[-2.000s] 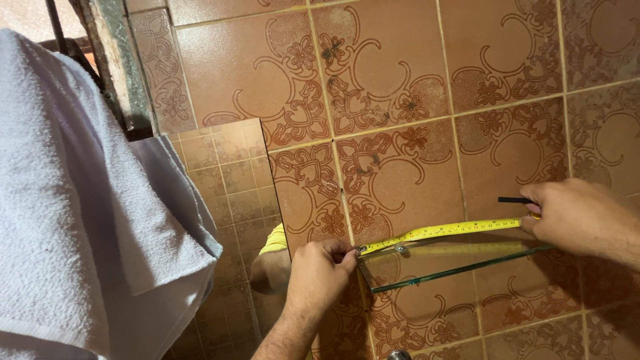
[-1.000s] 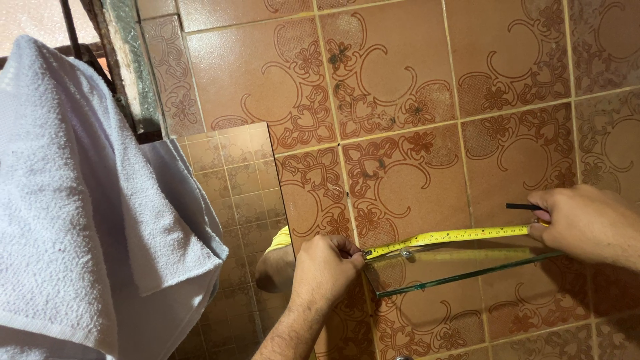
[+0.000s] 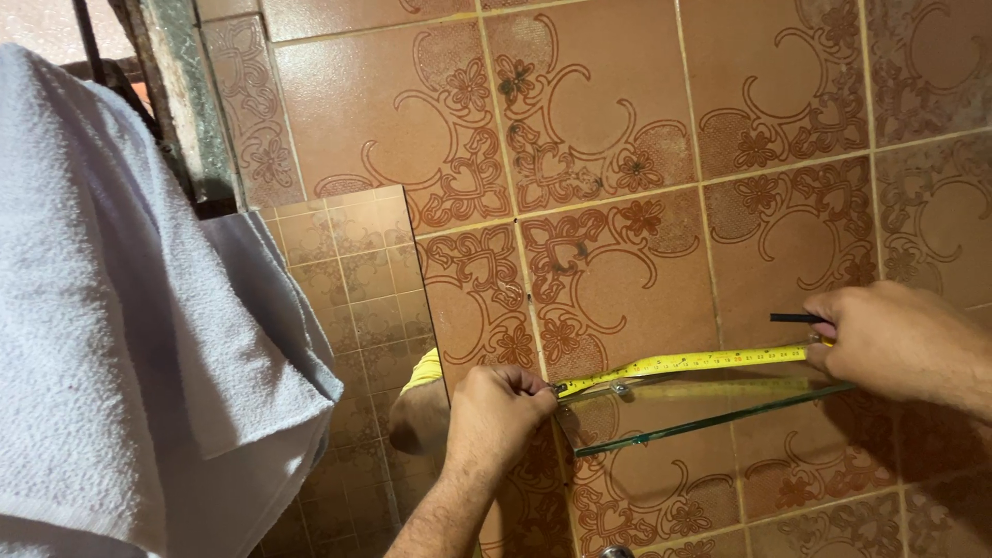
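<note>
A yellow measuring tape [image 3: 690, 362] is stretched along the back of a glass shelf [image 3: 721, 415] against the tiled wall, its blade bowed slightly upward. Its hooked end is pinched between thumb and forefinger of my left hand [image 3: 504, 415], at the shelf's left corner. On the right, my right hand [image 3: 891, 341] grips the other end of the tape; the case is mostly hidden in the fingers. A thin black stick-like object [image 3: 797, 318] also pokes out from that hand. A small metal shelf bracket [image 3: 620, 389] shows just under the tape.
A mirror [image 3: 349, 310] on the wall left of my hand reflects tiles and part of an arm with a yellow sleeve. A pale towel [image 3: 139, 325] hangs at the left, beside a worn window frame [image 3: 182, 101]. A round metal fitting [image 3: 616, 552] shows at the bottom edge.
</note>
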